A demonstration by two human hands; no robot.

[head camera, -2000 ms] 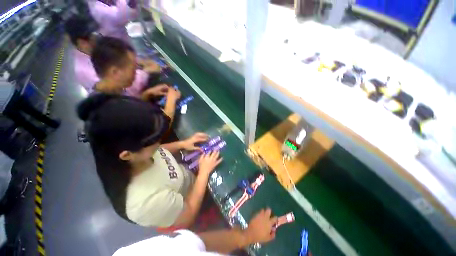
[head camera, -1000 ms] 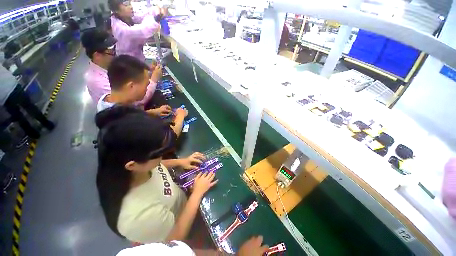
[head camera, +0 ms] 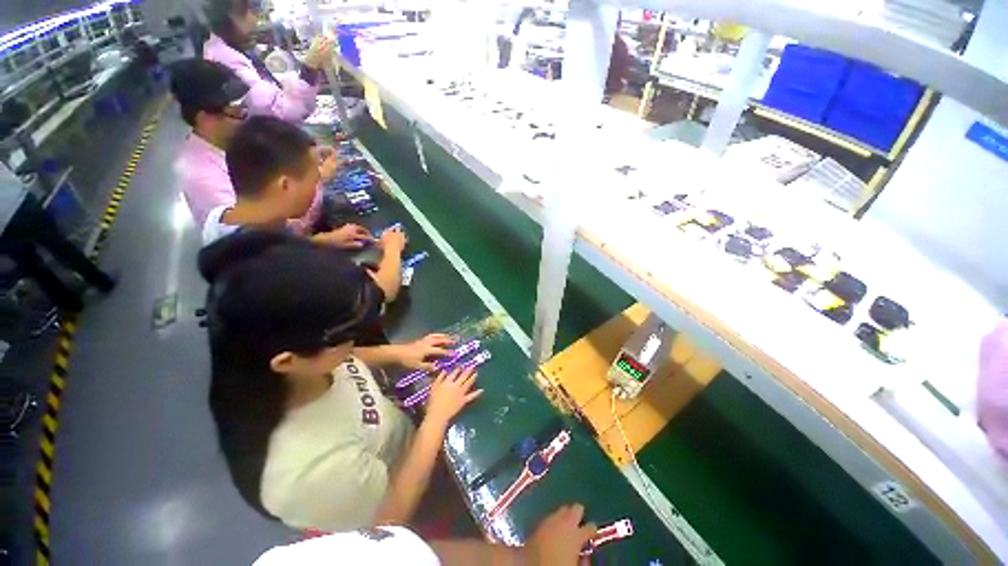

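My left hand [head camera: 562, 537], bare and cut off by the bottom edge, is over the left part of a watch with a red-and-white strap [head camera: 611, 535]. The strap's right end sticks out past my fingers; my grip is partly hidden. My right hand is not in view. Up and left of my hand, another watch with a pink-orange and white strap and dark face [head camera: 537, 464] lies slantwise on the green bench [head camera: 597, 475]. A black strap lies beside it.
A seated person's hands are on purple straps [head camera: 464, 356]; more workers sit beyond. A meter [head camera: 633, 368] stands on a brown board [head camera: 575, 370] behind a white post [head camera: 553, 276]. The white shelf holds dark and yellow pieces [head camera: 846, 290]. Something pink is at the right edge.
The view has tilted up and swung, so the bench sits lower in the picture. The blue strap seen earlier at the bottom is nearly out of view. My left hand stays at the same watch.
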